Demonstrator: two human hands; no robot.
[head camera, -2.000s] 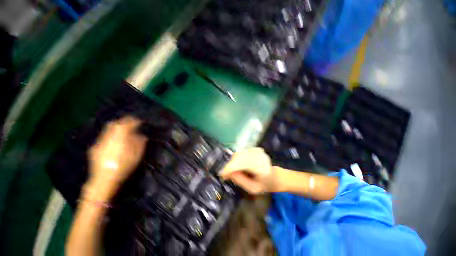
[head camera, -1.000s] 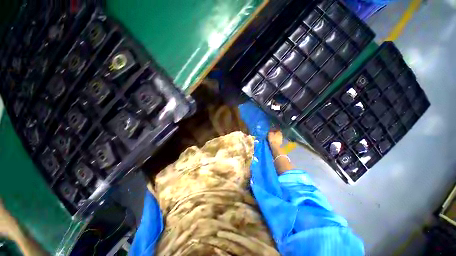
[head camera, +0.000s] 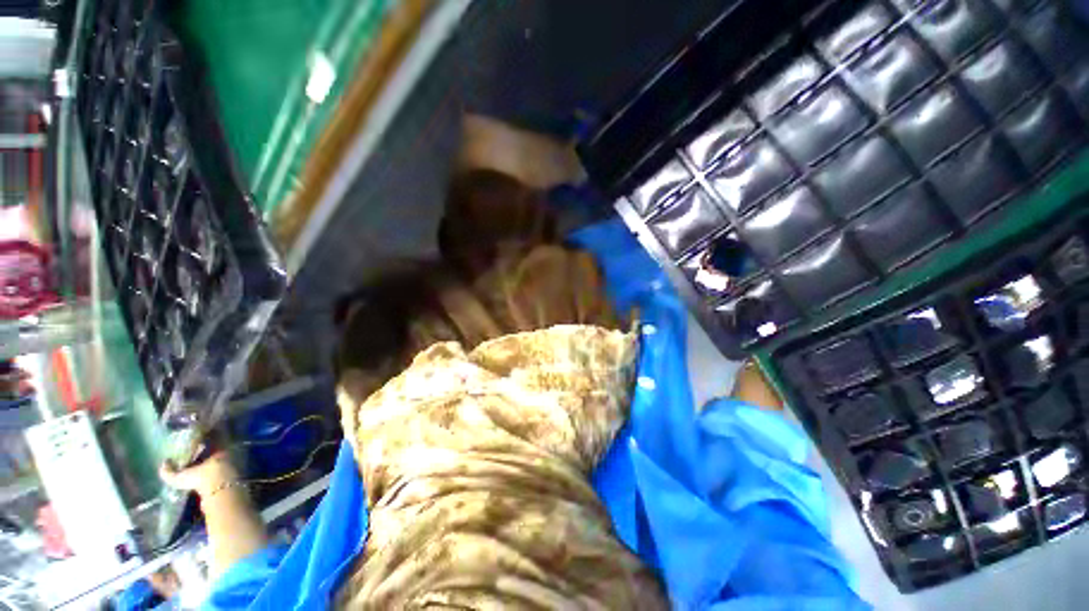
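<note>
The black component tray (head camera: 161, 227) lies at the upper left on the green bench, seen at a steep slant. My left hand (head camera: 201, 475) is at the lower left, just below the tray's near corner; its grip is unclear. My right hand (head camera: 756, 386) shows only as a small patch of skin beside the lower trays, its fingers hidden. The upper lower tray (head camera: 824, 167) has glossy pockets, with a small shiny piece (head camera: 719, 265) in one. The other lower tray (head camera: 955, 442) has several shiny pieces and a round-marked watch back (head camera: 914, 516).
The bench edge (head camera: 346, 131) runs diagonally at the upper left. My patterned clothing (head camera: 502, 466) and blue smock (head camera: 669, 442) fill the lower middle. Grey floor (head camera: 878, 579) shows at the lower right. At the far left are a white label-like panel (head camera: 81, 477) and blurred equipment.
The view has turned down toward my lap. The main tray has shifted left in view, and the lower trays appear larger. My hands are no longer over the main tray as two seconds ago.
</note>
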